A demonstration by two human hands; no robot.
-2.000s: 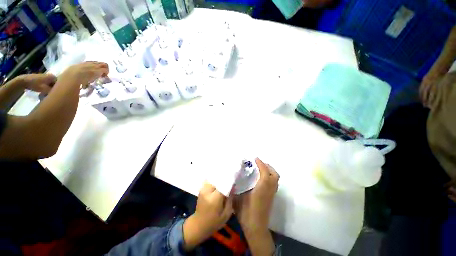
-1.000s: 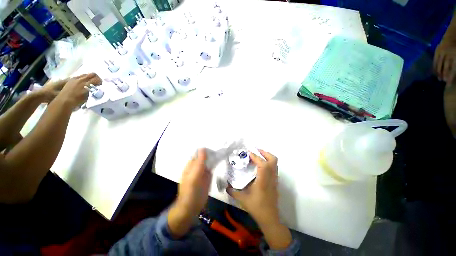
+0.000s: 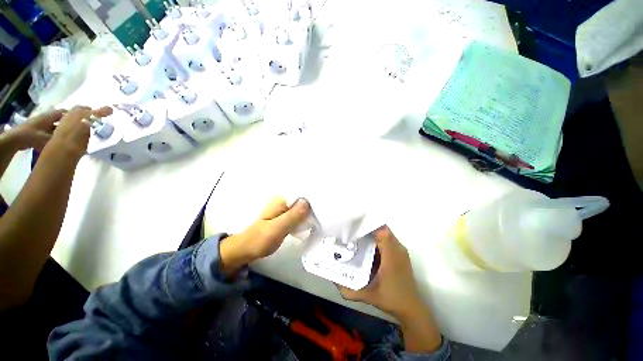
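Observation:
My right hand (image 3: 391, 271) holds a white plug adapter (image 3: 337, 271) by its right side and lower edge, above the front of the table. Its round plug base faces up; the prongs are partly hidden by a cloth. My left hand (image 3: 264, 234) pinches a limp white wiping cloth or tissue (image 3: 338, 220), which hangs over the top of the adapter. Where the cloth ends is hard to see against the bright table.
Rows of white plug adapters (image 3: 201, 121) stand at left, with another person's hands (image 3: 65, 130) beside them. A teal notebook (image 3: 504, 106) with pens and a translucent bottle (image 3: 522, 229) are at right. An orange-red handled tool (image 3: 328, 337) lies below the table edge.
My left hand has moved left and down, and the cloth now stretches over the adapter. The adapter has tilted and sits slightly lower. The view has shifted, and a pale sheet appears at top right.

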